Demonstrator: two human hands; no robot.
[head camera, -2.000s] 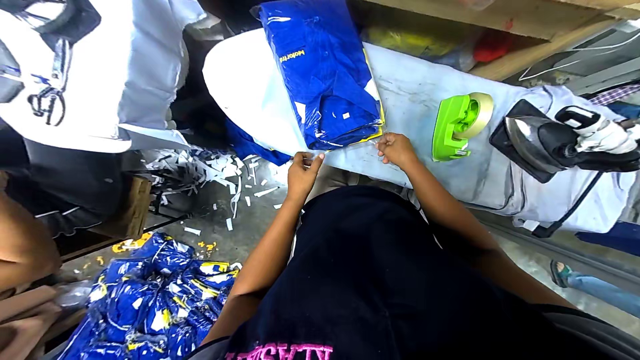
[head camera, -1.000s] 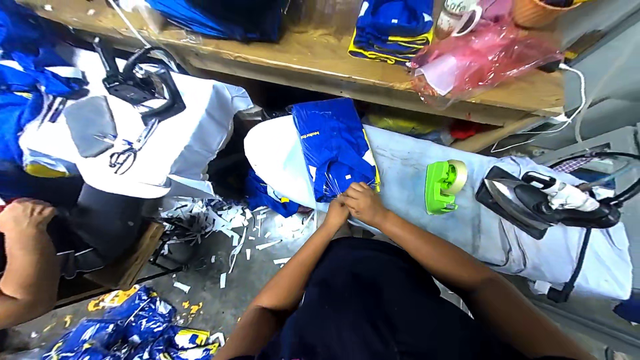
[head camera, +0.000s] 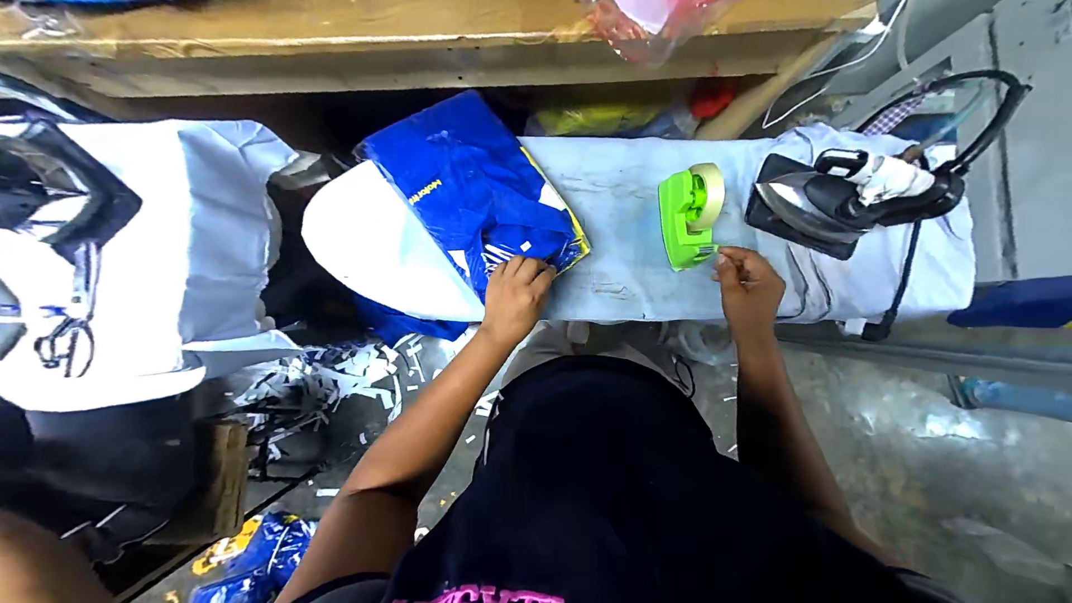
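Note:
A folded blue garment with yellow edging (head camera: 481, 188) lies slanted in a clear plastic bag on the ironing board (head camera: 620, 293). My left hand (head camera: 517, 293) rests on the bag's near end, its fingers on the plastic. Right of it, a green tape dispenser (head camera: 677, 222) with a roll of tape stands on the board. My right hand (head camera: 748, 280) is at the dispenser's cutter end, thumb and forefinger pinched together; whether tape is between them cannot be told.
A steam iron (head camera: 837, 197) rests on a dark pad at the right, its cable hanging over the board. A wooden shelf (head camera: 419, 63) runs behind. To the left stands another white-covered board (head camera: 226, 226) with scissors (head camera: 65, 343). Bagged blue garments (head camera: 260, 557) and paper scraps lie on the floor.
My right hand has moved right, from beside my left hand at the bag to the tape dispenser. My left hand has stayed at the bag's near end.

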